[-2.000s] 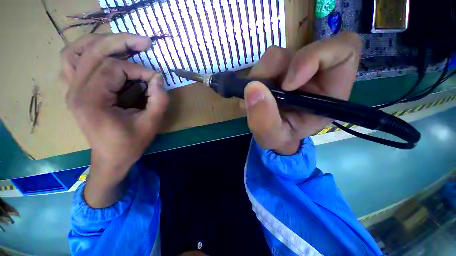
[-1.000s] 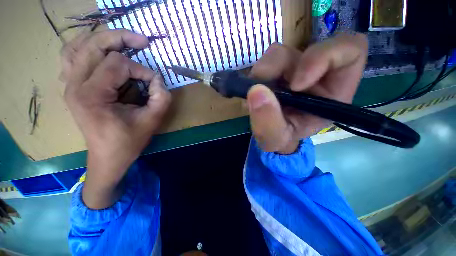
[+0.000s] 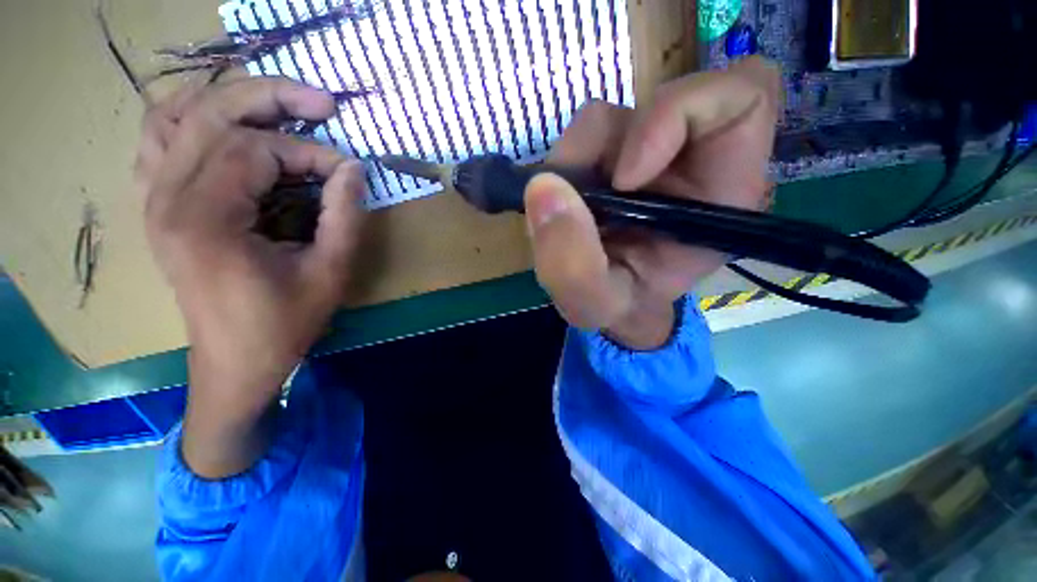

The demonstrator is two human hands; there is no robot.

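Note:
My right hand (image 3: 660,193) holds the black soldering iron (image 3: 728,222), its metal tip pointing left over the lower edge of the white striped panel (image 3: 500,68). My left hand (image 3: 245,205) is at the panel's lower left corner, thumb and index fingertip together close to the iron's tip. Dark thin strands show between its fingers, but what the fingertips pinch is too small to tell. Dark red-black lead wires (image 3: 262,43) fan out over the panel's upper left edge.
The panel lies on a cardboard sheet (image 3: 432,250). Loose thin wires (image 3: 85,252) lie at its left. A black speckled case (image 3: 796,102) at the upper right bears a metal-edged box with amber inside (image 3: 873,32). The green bench edge (image 3: 455,316) runs in front; black cords hang right.
My right hand and the soldering iron have moved a little left, bringing the tip nearer my left fingertips. My left hand has stayed almost in place.

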